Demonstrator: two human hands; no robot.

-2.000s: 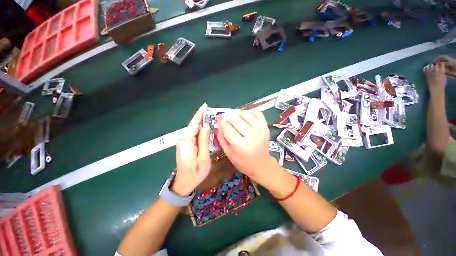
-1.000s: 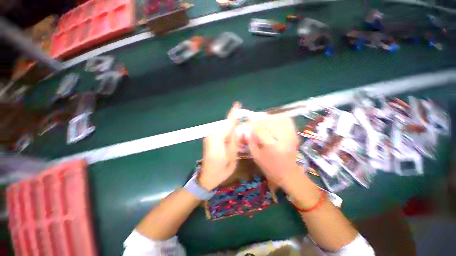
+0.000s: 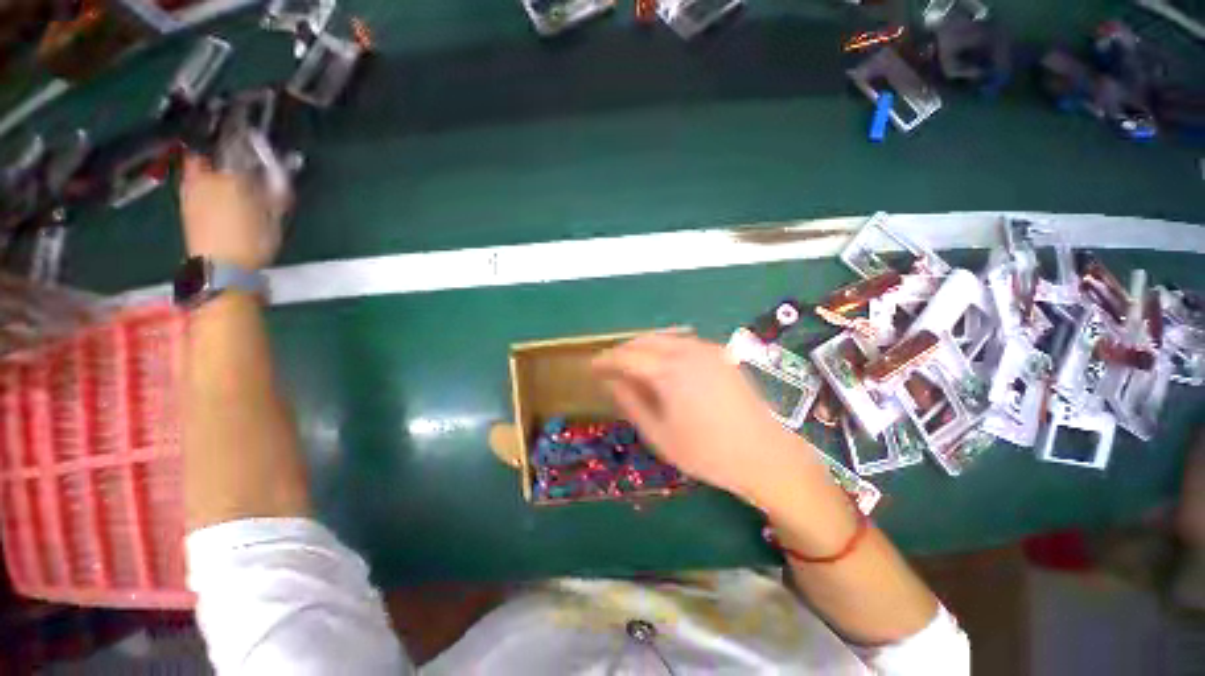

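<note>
My left hand reaches far left over the belt. Its fingers are at a blurred white housing; whether they grip it I cannot tell. My right hand is over the right side of the cardboard parts box, fingers bent and apart, with nothing visible in them. Blue and red parts lie in the lower part of the box, partly hidden by this hand. A heap of white housings with copper-brown pieces lies right of the box.
A pink-red gridded tray stands at the left, beside my left forearm. A white rail crosses behind the box. More housings lie on the belt; one at upper right has a blue cylinder.
My hands were together at a housing above the box. Now they are apart: the left has moved far left to the belt, the right down over the box. The view has shifted too.
</note>
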